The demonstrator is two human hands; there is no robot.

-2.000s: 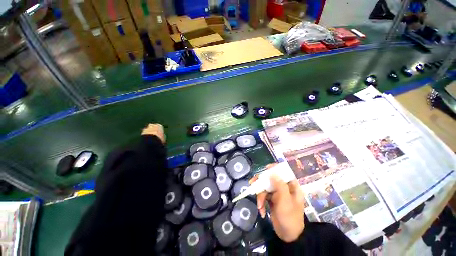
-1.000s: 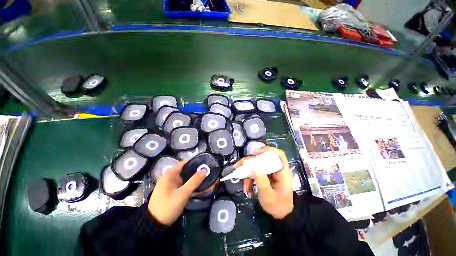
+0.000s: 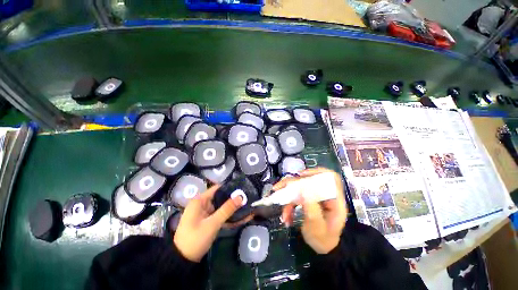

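Observation:
My left hand [image 3: 203,224] holds a black rounded-square unit [image 3: 232,195] with a pale central ring, thumb on its face near the ring. My right hand [image 3: 319,212] grips a white glue bottle [image 3: 304,191]; its narrow nozzle points left, at the right edge of the held unit. Whether the tip touches is unclear. Many grey-faced housing halves [image 3: 209,153] with pale rings lie piled around and beyond my hands. One housing half [image 3: 254,243] lies alone just below them.
Black units with side tabs [image 3: 258,86] stand along the green belt [image 3: 170,59]. Newspaper [image 3: 392,164] covers the right side. A plain black cover [image 3: 45,220] and a ringed part [image 3: 80,210] lie at left. A blue bin [image 3: 224,5] and red tray [image 3: 420,34] are across the belt.
My left hand has come back from the belt and holds a unit beside the bottle nozzle. Over the last second both hands shift slightly; the belt units have moved a little right.

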